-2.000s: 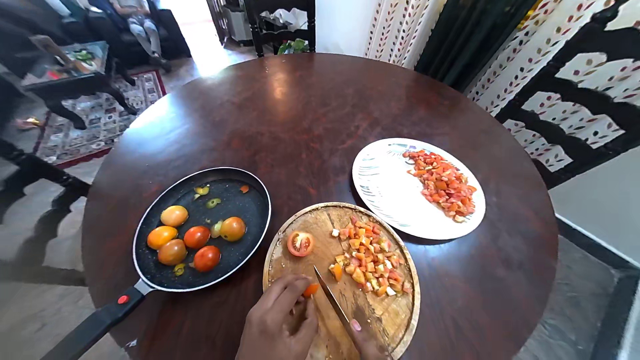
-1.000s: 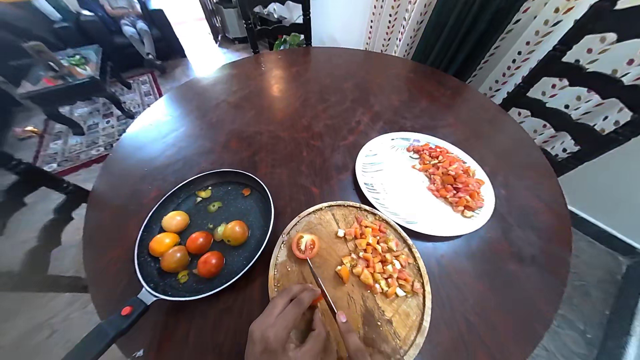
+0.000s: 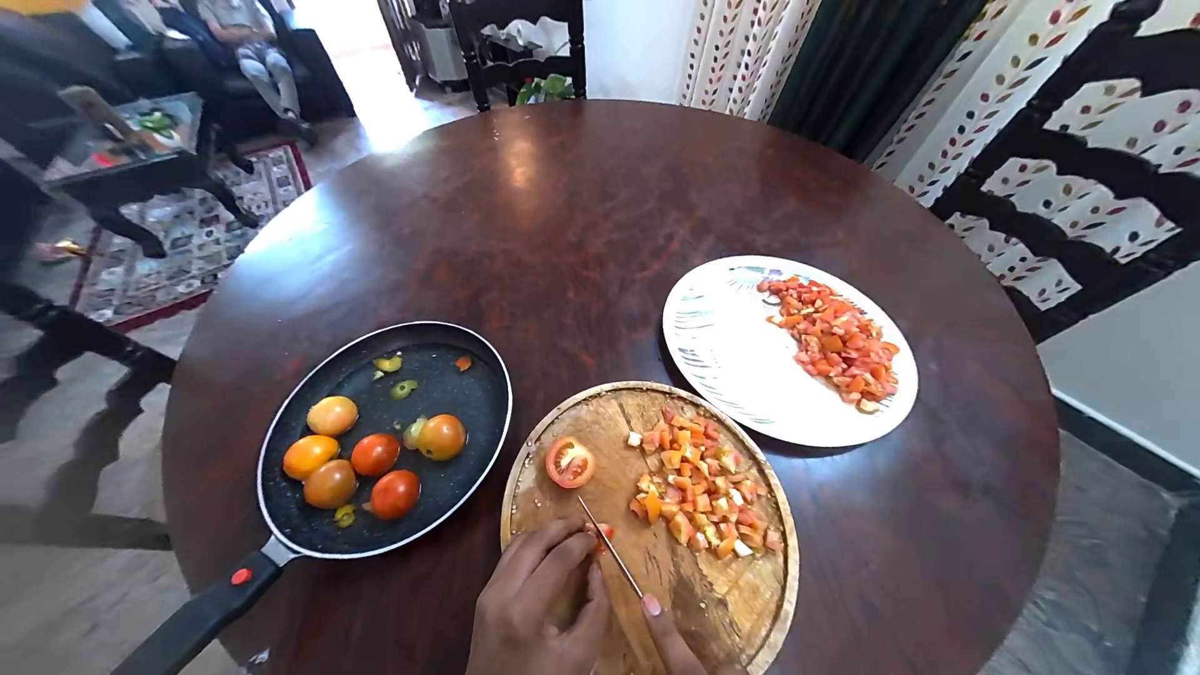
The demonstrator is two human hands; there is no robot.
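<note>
On the round wooden cutting board (image 3: pixel 675 600), my left hand (image 3: pixel 544 600) holds a small tomato piece (image 3: pixel 602 534) under its fingertips. My right hand (image 3: pixel 670 637) grips a knife (image 3: pixel 611 548), its blade beside that piece and its handle mostly hidden. A cut tomato half (image 3: pixel 570 462) lies face up above my left hand. Diced tomato (image 3: pixel 703 487) is heaped on the board's right side. To the left, a black frying pan (image 3: pixel 441 352) holds several whole tomatoes (image 3: pixel 394 494) and small scraps. A white plate (image 3: pixel 731 366) bears more chopped tomato (image 3: pixel 834 337).
Everything stands on a dark round wooden table (image 3: pixel 562 206). The pan's handle (image 3: pixel 202 614) points to the lower left. Black chairs (image 3: pixel 1059 150) stand around it. Farther back at left are a low table (image 3: pixel 141 169), a rug (image 3: pixel 206 225) and a seated person (image 3: pixel 258 56).
The knife's tip, beside the tomato half one second ago, is now a little lower, away from it. My hands stay close together at the near part of the board.
</note>
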